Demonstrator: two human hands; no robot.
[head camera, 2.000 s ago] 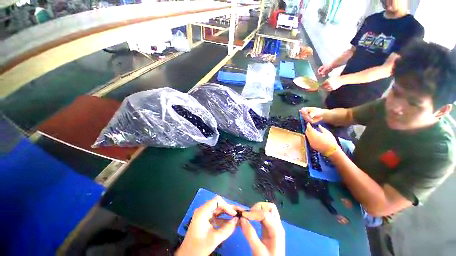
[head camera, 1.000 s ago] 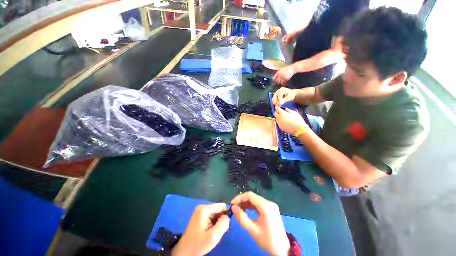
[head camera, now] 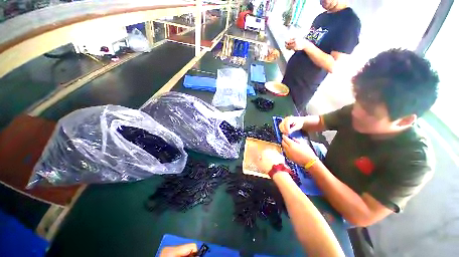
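My right hand (head camera: 269, 159), with a red band at the wrist, is over the shallow tan box (head camera: 250, 169); its fingertips reach down to the box, and whether they hold anything is too blurred to tell. My left hand (head camera: 179, 251) is at the bottom edge, partly cut off, holding a small black plastic part (head camera: 203, 249) at its fingertips above the blue board (head camera: 221, 249). Loose black parts (head camera: 188, 188) lie in heaps on the green bench between the board and the bags.
Two large clear bags (head camera: 75, 145) of black parts lie at the left. A seated person (head camera: 387, 150) works at a narrow blue tray (head camera: 311, 186) on the right. Another person (head camera: 322, 50) stands beyond, near a round dish (head camera: 277, 89). A red-brown board (head camera: 17, 145) lies far left.
My right hand has left the part and reached forward to the tan box. My left hand still holds the black part, now lower in view. The standing person has raised a hand.
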